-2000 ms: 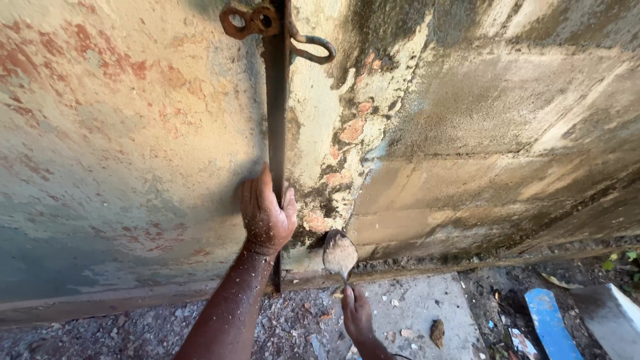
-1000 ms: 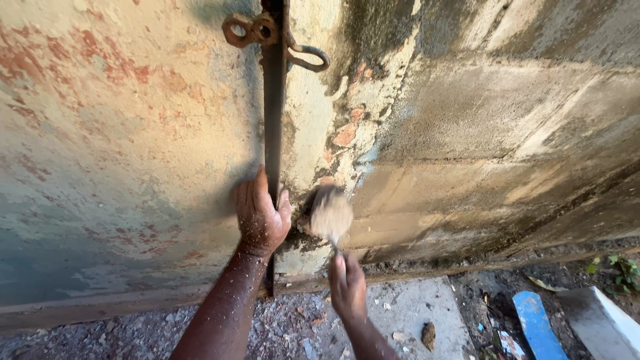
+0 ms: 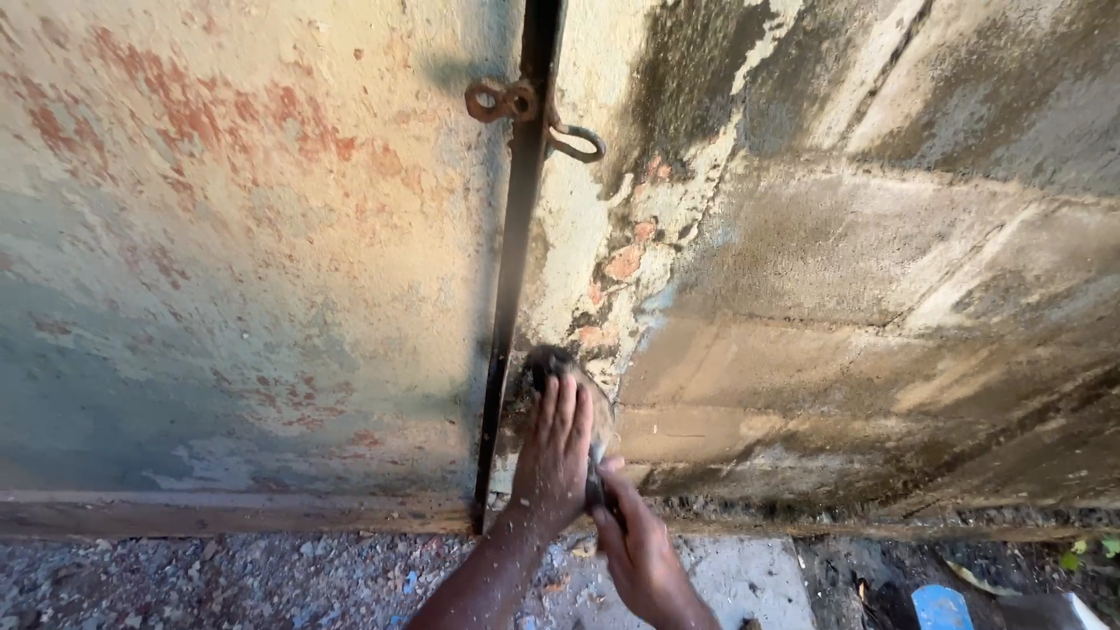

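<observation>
My right hand grips the dark handle of a masonry trowel, whose blade lies up against the lower wall, partly behind my left hand. My left hand reaches up with its fingers extended together over the blade's left side, at a dark hollow in the plaster; whether it touches blade or wall is hard to tell. Specks of mortar dot the left hand and forearm. Peeling cream plaster with orange patches rises above, right of the dark metal edge strip.
A weathered painted panel fills the left. Rusty metal loops stick out near the top of the strip. Bare block wall spans the right. Below lie gravel, a concrete slab and a blue object.
My left hand has left the metal strip and moved right, onto or beside the trowel blade. Between the earlier frames, the trowel rose to the dark hollow. The view has shifted somewhat.
</observation>
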